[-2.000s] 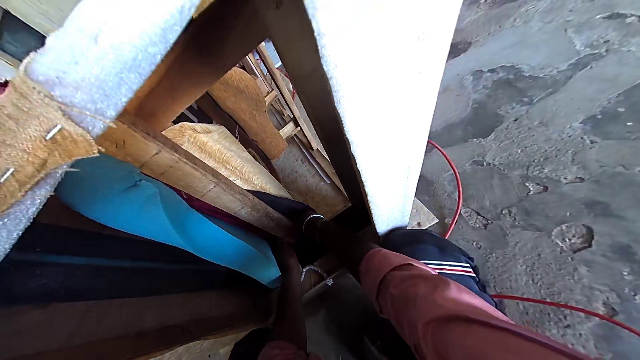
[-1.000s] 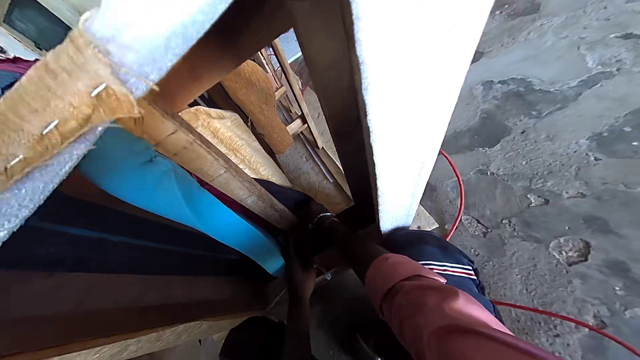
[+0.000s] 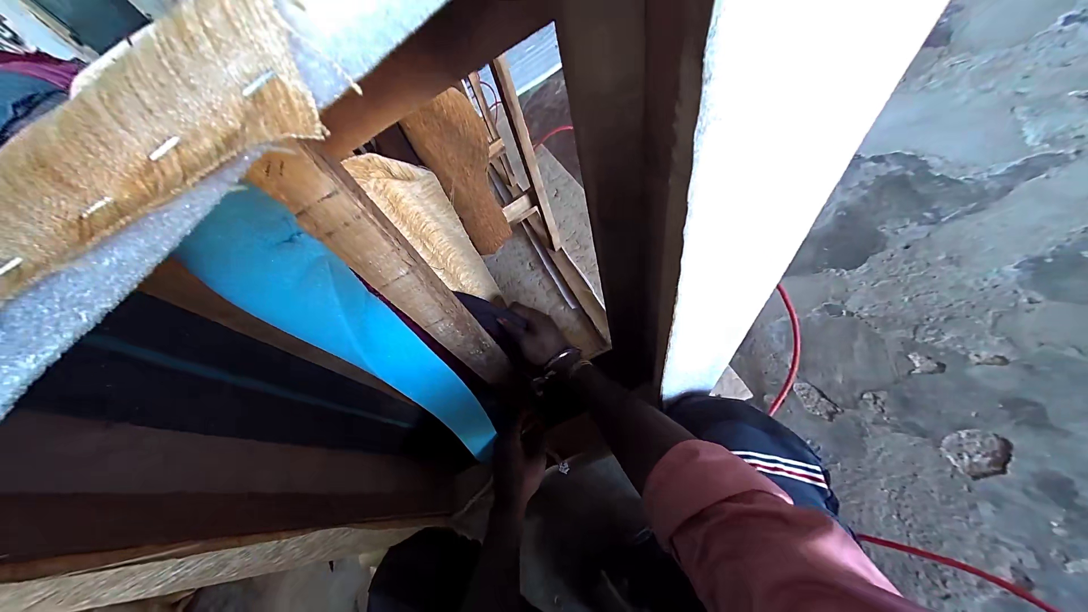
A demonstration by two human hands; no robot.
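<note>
Inside a wooden furniture frame, my right hand (image 3: 540, 336) reaches past the lower end of a wooden rail (image 3: 395, 263), its fingers on dark fabric (image 3: 486, 316). Below it, my left hand (image 3: 517, 455) is raised beside the lower end of a bright blue strip (image 3: 340, 314); shadow hides its fingertips and whether it grips anything. Tan fabric (image 3: 161, 127) is stapled over grey-white padding (image 3: 127, 263) at the upper left. White foam padding (image 3: 756, 170) covers the frame member to the right of my arms.
Through the frame opening show a pale fabric-covered piece (image 3: 425, 225), a brown fabric-covered piece (image 3: 459, 161) and a slatted wooden frame (image 3: 527, 161). A red hose (image 3: 795, 348) curves over the rough concrete floor (image 3: 960, 306). My knee in dark trousers (image 3: 756, 425) rests near the foam.
My right hand now shows more plainly beside the rail's lower end; earlier it was mostly in shadow. The view has shifted slightly.
</note>
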